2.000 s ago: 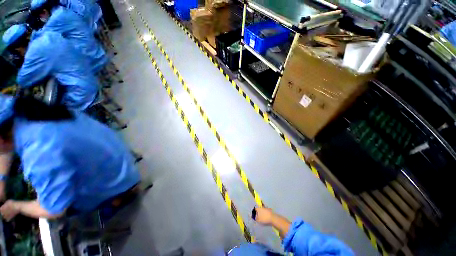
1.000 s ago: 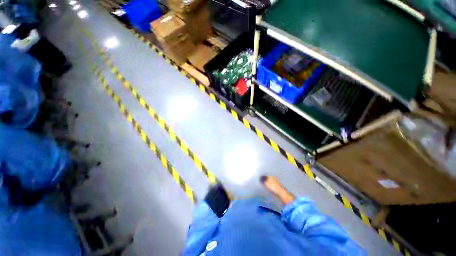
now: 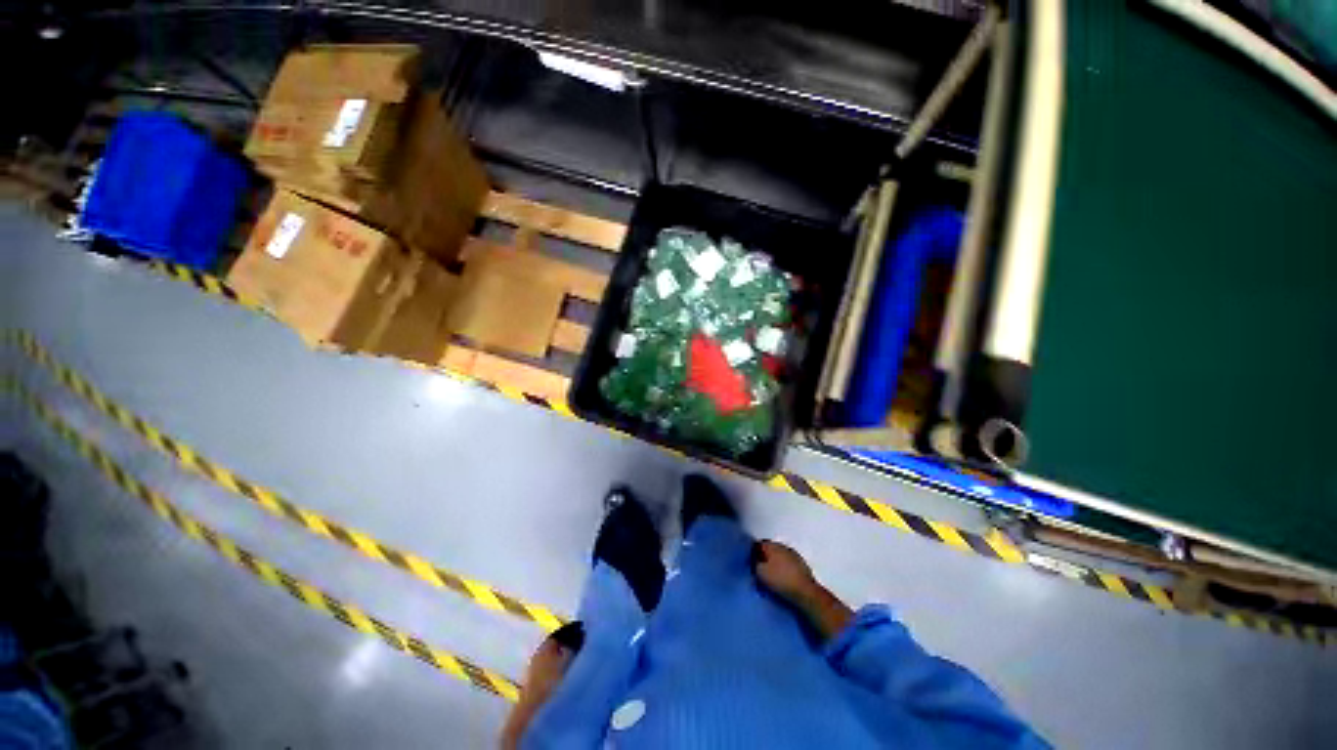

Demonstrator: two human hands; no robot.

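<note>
A black bin (image 3: 598,330) stands on the floor in front of me. It holds a heap of clear-bagged green parts (image 3: 656,340) with white labels, and a red piece (image 3: 717,374) lies on top. My right hand (image 3: 787,569) hangs low in front of my blue smock, with a black cover at a fingertip; no held thing shows. My left hand (image 3: 551,656) is lower left, small and partly seen, also with a black tip. Both hands are apart from the bin, on my side of it. Their fingers are too small and blurred to read.
Cardboard boxes (image 3: 315,271) stand on a wooden pallet (image 3: 550,220) left of the bin, with a blue bin (image 3: 164,188) farther left. A green-topped rack (image 3: 1188,293) stands close on the right. Yellow-black tape (image 3: 880,516) edges the aisle.
The view has turned and come up to the black bin, which is now larger and central. The row of people has left most of the view. My left hand has come into view.
</note>
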